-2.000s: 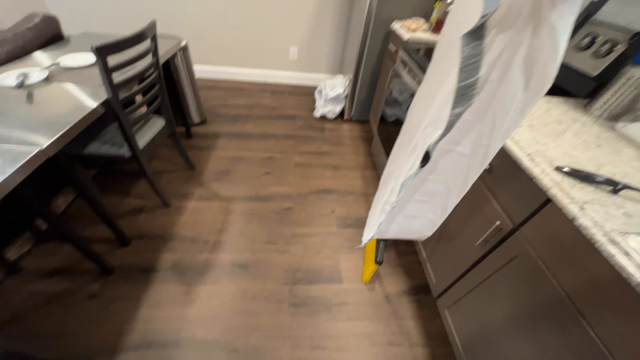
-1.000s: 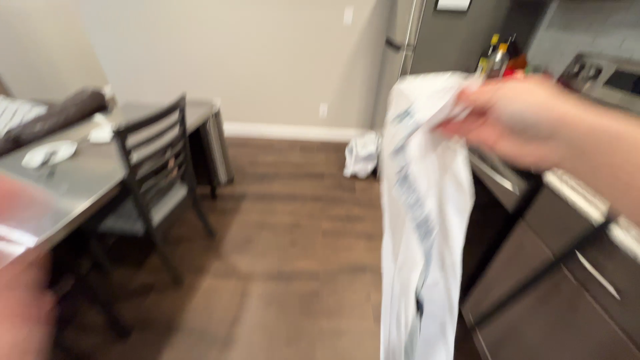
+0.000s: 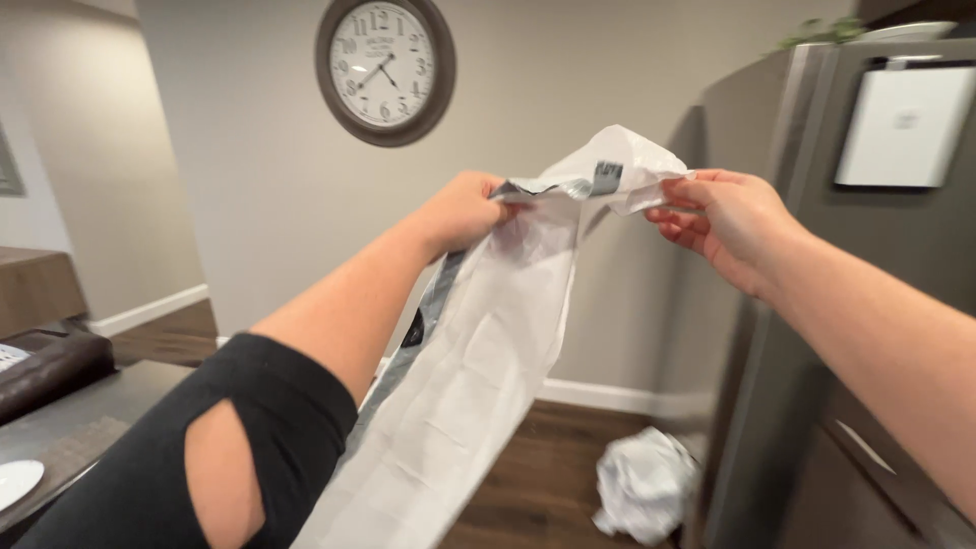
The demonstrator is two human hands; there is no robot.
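A long white plastic bag (image 3: 473, 366) with a grey printed strip hangs between my hands and slants down to the lower left. My left hand (image 3: 473, 210) grips its upper edge near the middle of the view, the fingertips partly behind the plastic. On the right, my right hand (image 3: 720, 217) pinches the bag's upper corner between thumb and fingers. The plastic between the two hands is bunched and peaks upward. The bag's lower end runs out of view.
A crumpled white plastic bag (image 3: 646, 484) lies on the wood floor by the stainless refrigerator (image 3: 808, 305). A round clock (image 3: 385, 69) hangs on the wall. At left stands a table (image 3: 152, 377) with a white plate (image 3: 19, 482).
Both hands now hold the bag, raised higher in view; a second ago only my right hand held it, and my left was a blur at the left edge. The view has tilted up.
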